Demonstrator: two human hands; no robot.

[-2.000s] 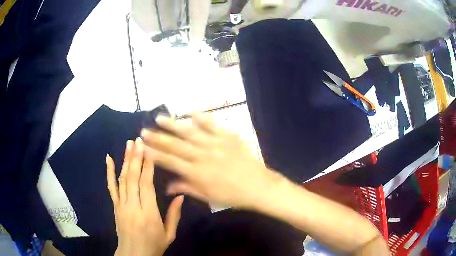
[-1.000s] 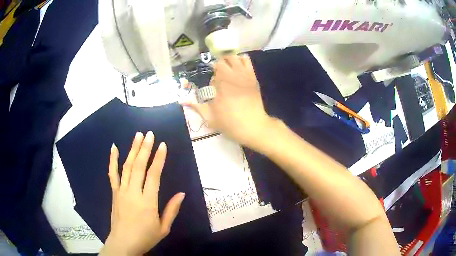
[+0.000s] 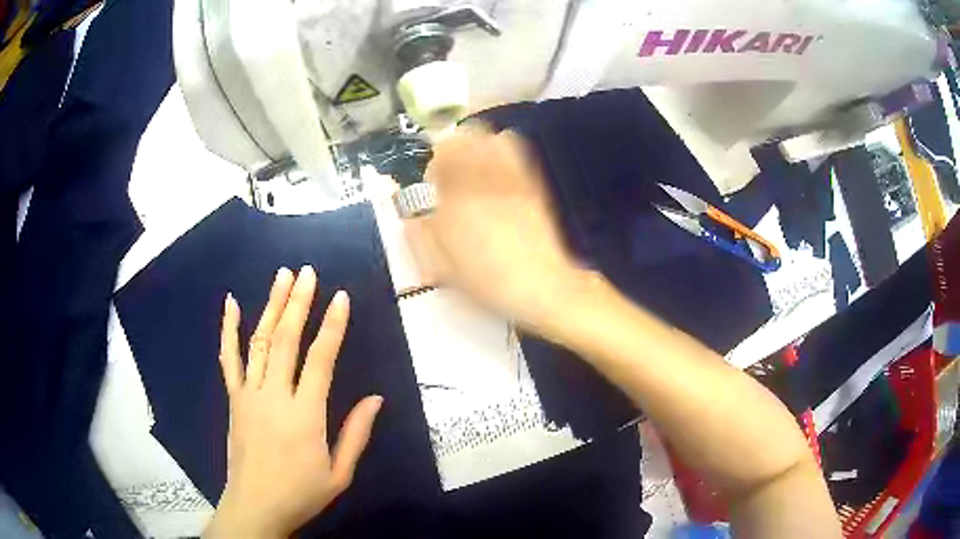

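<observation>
A dark navy fabric panel [image 3: 190,305] lies on the white table with its top edge at the needle area [image 3: 316,190]. My left hand [image 3: 282,405] rests flat on this panel, fingers spread, holding nothing. My right hand [image 3: 490,221] is blurred, just right of the needle area, below the pale knob [image 3: 433,92] of the sewing machine head [image 3: 590,53]. Its fingertips are unclear, so I cannot tell whether it holds anything. A second dark panel [image 3: 642,253] lies to the right, partly under my right forearm.
Thread snips [image 3: 726,232] with orange and blue handles lie on the right panel. Dark scraps [image 3: 863,221] lie at the table's right end. A red basket [image 3: 905,453] with dark and white pieces stands lower right. More dark cloth [image 3: 63,253] hangs at the left.
The dark panel has moved up to the needle area, with my left hand flat on it. My right hand has moved from the panel up beside the needle area. The view has shifted.
</observation>
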